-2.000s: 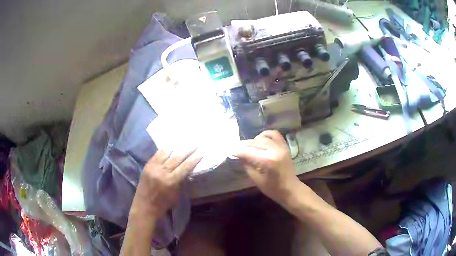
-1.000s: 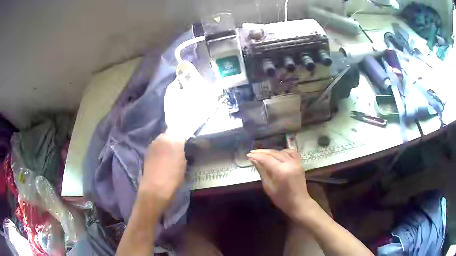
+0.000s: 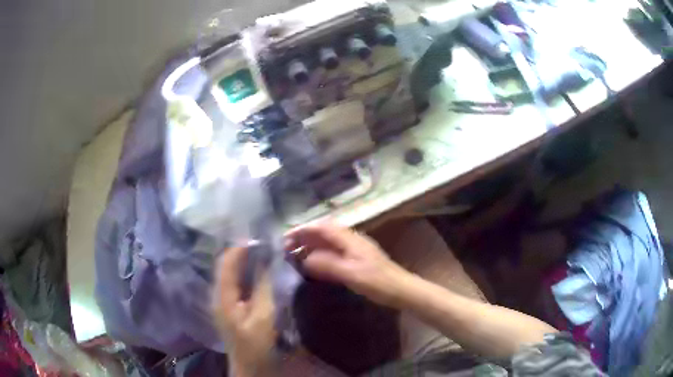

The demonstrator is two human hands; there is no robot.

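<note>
The grey-purple garment cloth (image 3: 147, 272) lies draped over the left of the machine table and hangs over its front edge. A pale, blurred part of cloth (image 3: 240, 199) lies under the bright lamp, left of the overlocker (image 3: 336, 129). My left hand (image 3: 247, 309) is blurred and grips grey-purple cloth at the table's front edge, below the lamp. My right hand (image 3: 343, 258) is just right of it, fingers curled beside the cloth edge, a ring showing. Blur hides whether its fingertips hold the cloth.
The lamp (image 3: 188, 121) sits left of the machine. Thread snips (image 3: 483, 108), a small dark round piece (image 3: 413, 156) and a purple cone (image 3: 483, 37) lie right of it. A blue-grey cloth bundle (image 3: 616, 272) is at lower right. Bagged red and white material (image 3: 52, 353) is at lower left.
The view has swung, shifting the machine left and up. The white piece left the bright spot near the needle. My hands have come closer together at the front edge, with grey-purple cloth between them.
</note>
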